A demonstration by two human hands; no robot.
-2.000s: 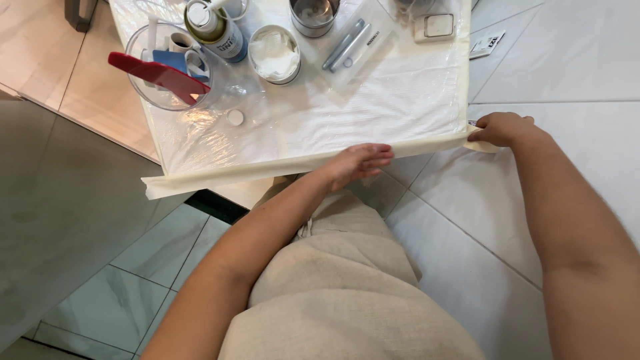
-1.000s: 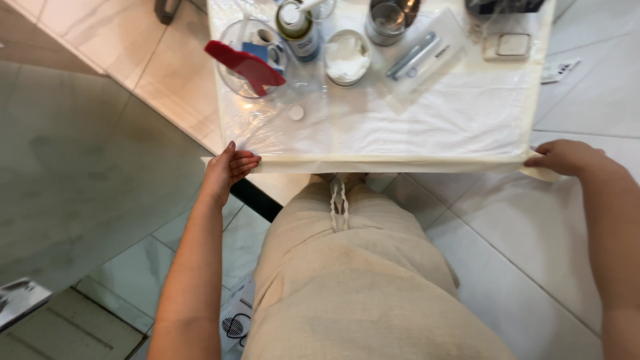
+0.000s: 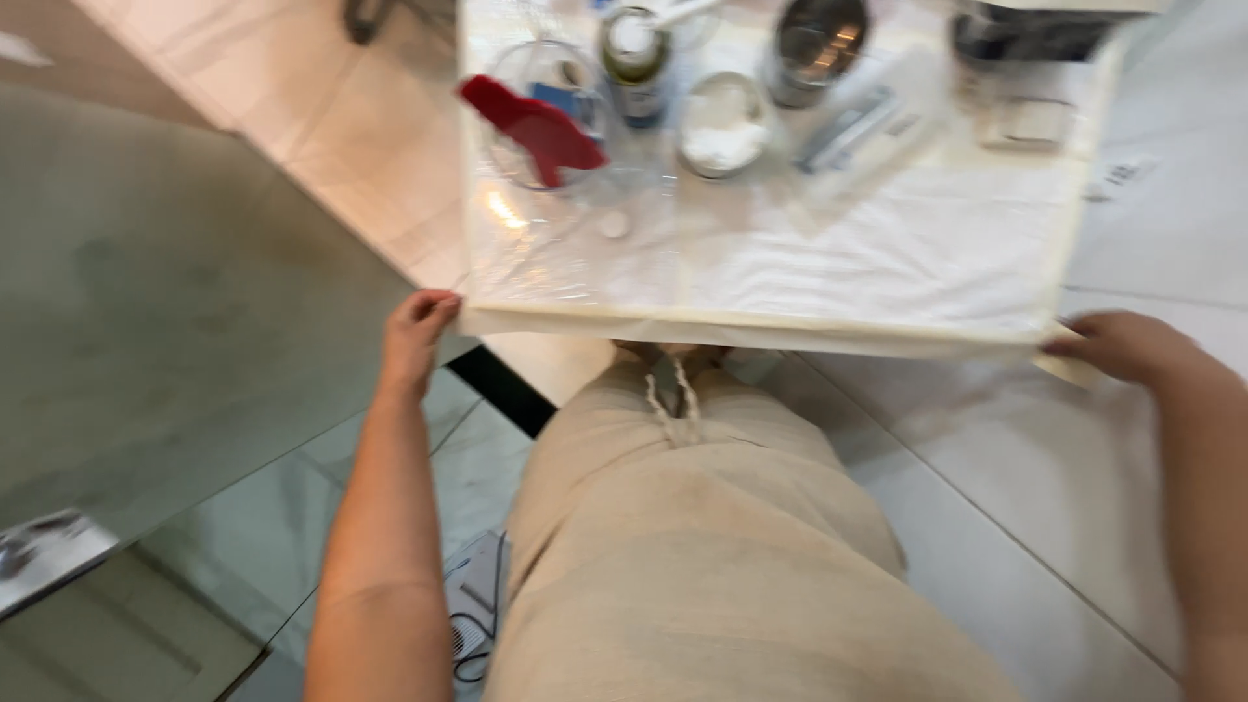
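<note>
A tabletop (image 3: 858,258) wrapped in white cloth and clear plastic has a cream strip, apparently masking tape (image 3: 741,331), along its near edge. My left hand (image 3: 421,327) pinches the strip's left end at the near left corner. At the near right corner my right hand (image 3: 1121,343) grips the strip's other end, where a short flap hangs down. On the cover stand a clear container (image 3: 502,161) with a red plastic tool (image 3: 536,127) across it, a pump bottle (image 3: 636,73), a round tub with white contents (image 3: 723,127) and a metal cup (image 3: 819,49). The picture is blurred.
A clear packet with slim grey items (image 3: 858,136) and a small pale box (image 3: 1029,122) lie farther right on the cover. A small white disc (image 3: 614,224) is near the container. A glass panel (image 3: 185,283) stands at left. Below, a device with a dark cable (image 3: 476,604) is on the floor.
My left hand has moved left along the near edge, from its middle to the left corner, and its fingers have closed on the strip. My right hand stays at the right corner. The view has shifted.
</note>
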